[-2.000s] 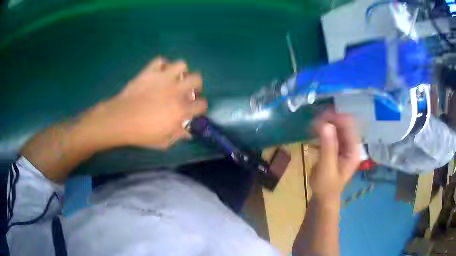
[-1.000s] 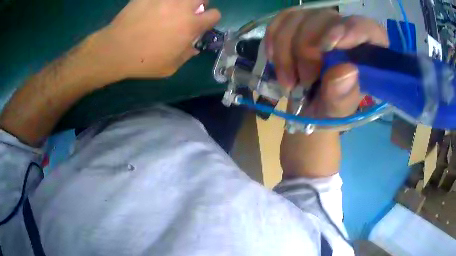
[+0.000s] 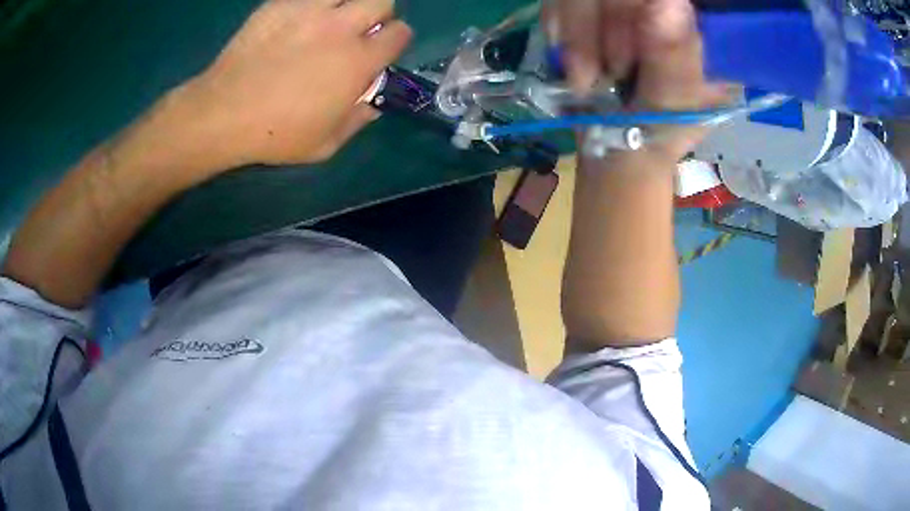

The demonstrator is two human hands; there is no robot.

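My left hand (image 3: 304,85) is closed around the white end of the black appliance handle (image 3: 407,90) above the green belt. My right hand (image 3: 634,65) grips the blue screwdriver (image 3: 768,50), partly cut off by the top edge. The silver screwdriver nose (image 3: 469,90) lies at the black handle and hides part of it. A bright blue air hose (image 3: 599,121) runs along the screwdriver. Whether the tip touches a screw cannot be told.
The dark green belt (image 3: 229,205) lies under the hands. A reddish-brown and black phone (image 3: 529,208) rests on a tan carton (image 3: 544,289) below the belt edge. A grey-white box (image 3: 788,140) and a red shape (image 3: 703,197) are at the right.
Since two seconds ago, my right hand has taken hold of the screwdriver and its nose has come to the handle. Since one second ago, the right hand and screwdriver have shifted up in view.
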